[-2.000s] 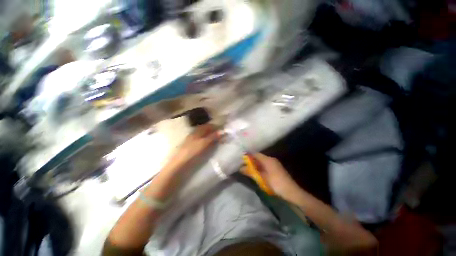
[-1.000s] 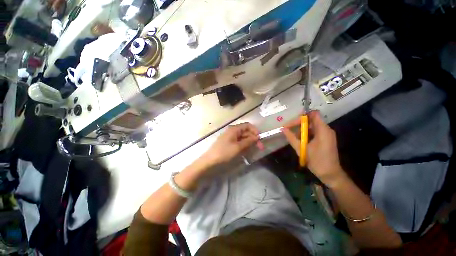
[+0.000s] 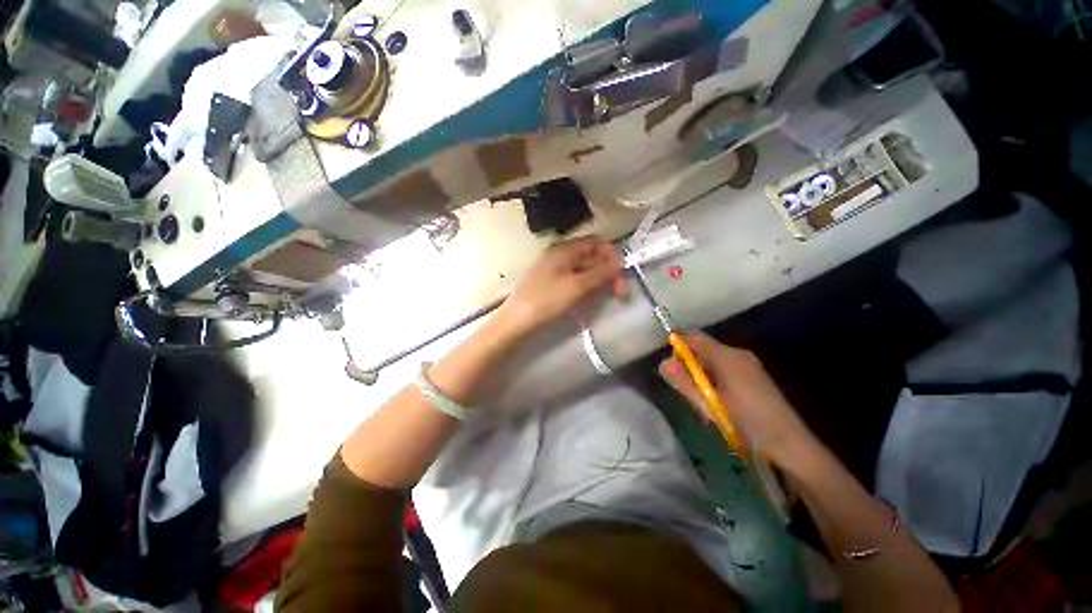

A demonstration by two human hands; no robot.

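Observation:
My right hand (image 3: 725, 381) holds the fabric scissors (image 3: 707, 386) by their orange-yellow handles, blades pointing up and left. The blade tips reach close to the fingertips of my left hand (image 3: 572, 283). My left hand pinches the narrow white label tape, mostly hidden by the fingers; its free strip (image 3: 594, 351) hangs below over the front edge of the machine bed. Small cut labels (image 3: 659, 246) lie on the bed just beyond the blade tips. Whether the blades touch the tape I cannot tell.
The sewing machine head (image 3: 461, 162) stretches across beyond my hands. A black pad (image 3: 557, 206) sits beyond my left hand. Bobbins (image 3: 808, 192) lie in a compartment at the bed's right end. Pale grey cloth (image 3: 527, 461) covers my lap. Black and grey pieces (image 3: 976, 347) lie at the right.
The scissors have swung from upright to pointing up-left, and their blades are now by my left fingers. My right hand has moved down and let go of the tape.

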